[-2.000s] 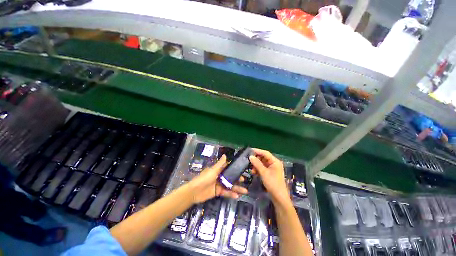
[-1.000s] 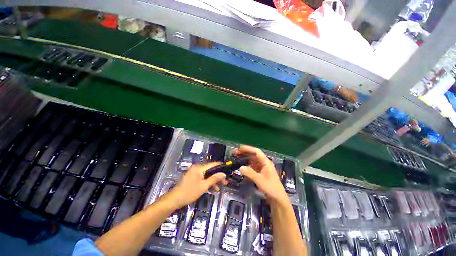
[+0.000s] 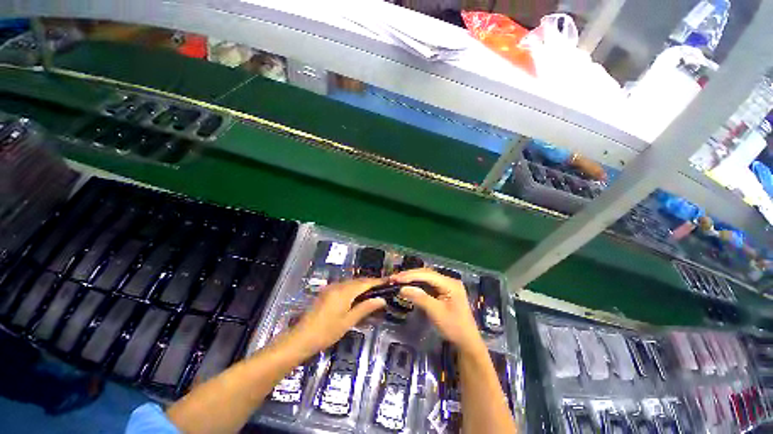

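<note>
A black phone is held on edge between both hands above the clear blister tray. My left hand grips its left end, and my right hand grips its right end. The fingers cover much of it, and whether its cover is fully seated cannot be told. The clear tray holds several phone bodies in two rows; those in the near row, such as one phone body, show silvery areas. The forearms hide part of the tray. The black blister tray at left holds dark covers in narrow pockets.
A green conveyor belt runs beyond the trays and carries a tray of dark units. A slanting metal post rises at right to the white shelf. Neighbouring clear trays lie at right. Stacked trays stand far left.
The phone has gone from tilted with its face showing to edge-on between both hands, with the fingers now closer around it. The tray on the belt has shifted right in view since one second ago.
</note>
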